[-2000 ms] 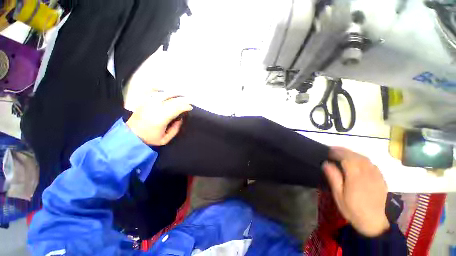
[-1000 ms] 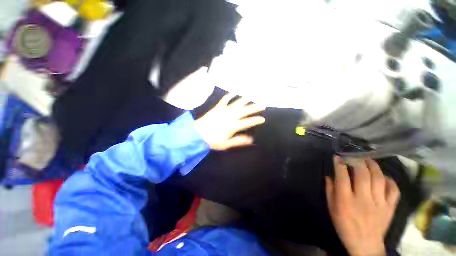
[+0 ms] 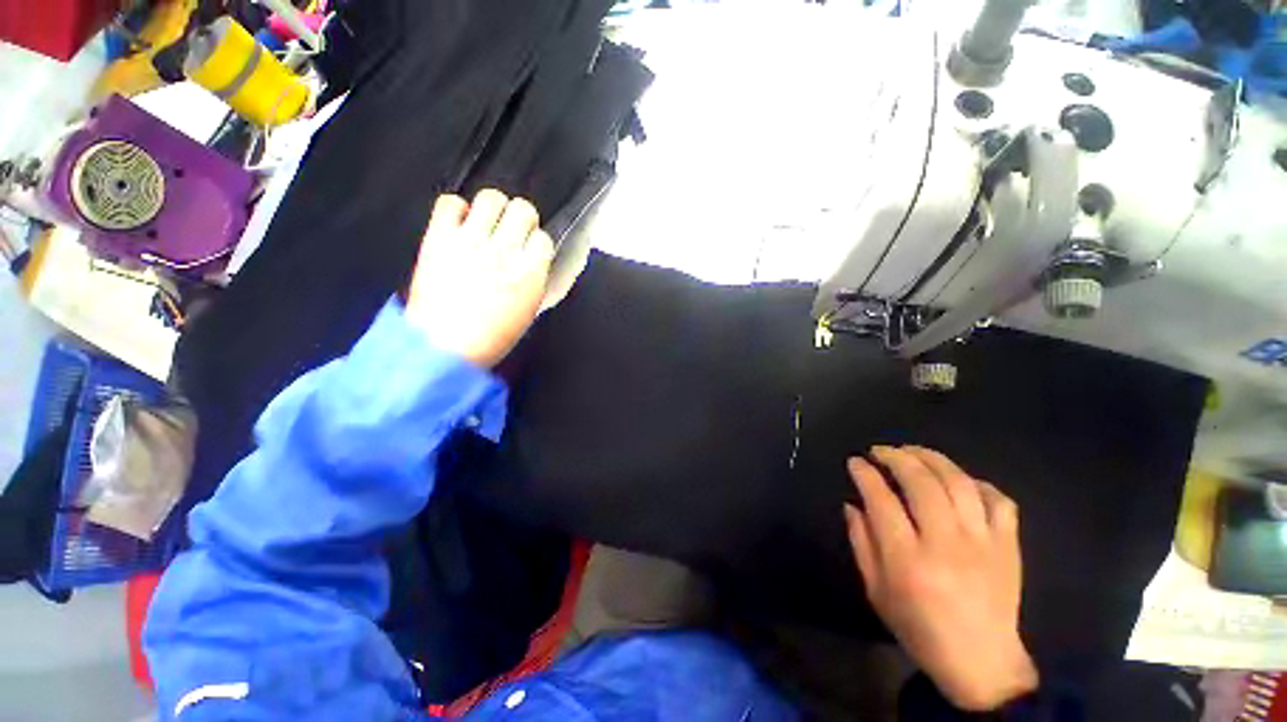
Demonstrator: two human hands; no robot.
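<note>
A black garment panel (image 3: pixel 678 423) lies spread over the table and under the sewing machine head (image 3: pixel 960 184), with its near part over the lap. A short pale line (image 3: pixel 796 430) shows on it, left of my right hand. My right hand (image 3: pixel 939 564) rests flat on the panel, palm down, below the presser foot area (image 3: pixel 889 327). My left hand (image 3: pixel 480 275) lies on the near end of the stacked black pieces (image 3: pixel 565 120) with its fingers curled. A narrow dark strip edge shows beside it; whether the fingers pinch anything is hidden.
A purple round-faced device (image 3: pixel 120 184) and yellow thread cone (image 3: pixel 247 71) stand at upper left. A blue basket (image 3: pixel 64 487) with a pale packet (image 3: pixel 139 466) is at left. A dark glossy rectangle (image 3: pixel 1253 539) lies at the right edge. Red basket edging (image 3: pixel 565 621) shows at lap level.
The panel is now spread flat under the machine head and covers where the scissors showed. My left hand has moved from the panel up-left to the stack. My right hand has shifted slightly left.
</note>
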